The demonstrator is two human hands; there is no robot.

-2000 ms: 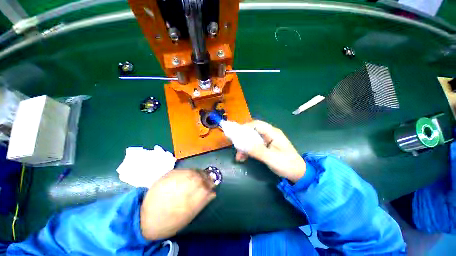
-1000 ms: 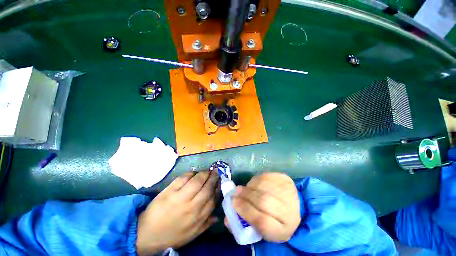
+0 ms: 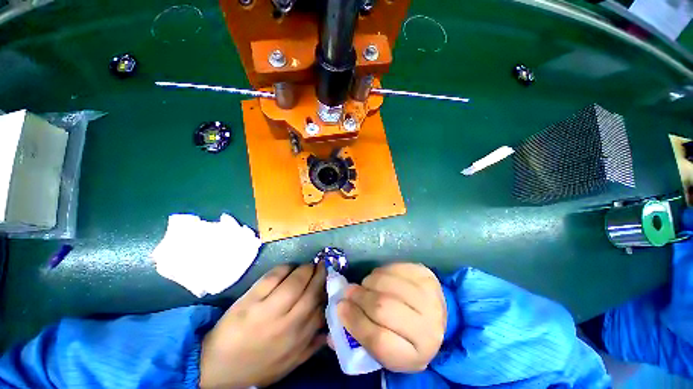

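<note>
A small dark round part with shiny silver spots [image 3: 331, 257] lies on the mat just below the orange base. My left hand [image 3: 267, 325] is at its lower left, fingertips at its edge; part of the round part is hidden. My right hand [image 3: 397, 317] grips a small white squeeze bottle [image 3: 349, 351], tilted with its blue tip at the round part. The toggle press [image 3: 334, 76] stands behind on its orange base [image 3: 285, 205]. Its dark round nest [image 3: 329, 175] holds no visible round part.
White wipe [image 3: 207, 254] left of the base. Round parts lie at left [image 3: 213, 137], upper left [image 3: 123, 65] and upper right [image 3: 523, 74]. Thin rods [image 3: 213, 89] project from the press. Pale stick [image 3: 490, 160], mesh block [image 3: 574, 156] and spool [image 3: 637, 226] at right; white box [image 3: 34, 171] at left.
My right hand has brought the bottle from the nest down to the round part on the mat. My left hand stays beside that part. The camera view has shifted.
</note>
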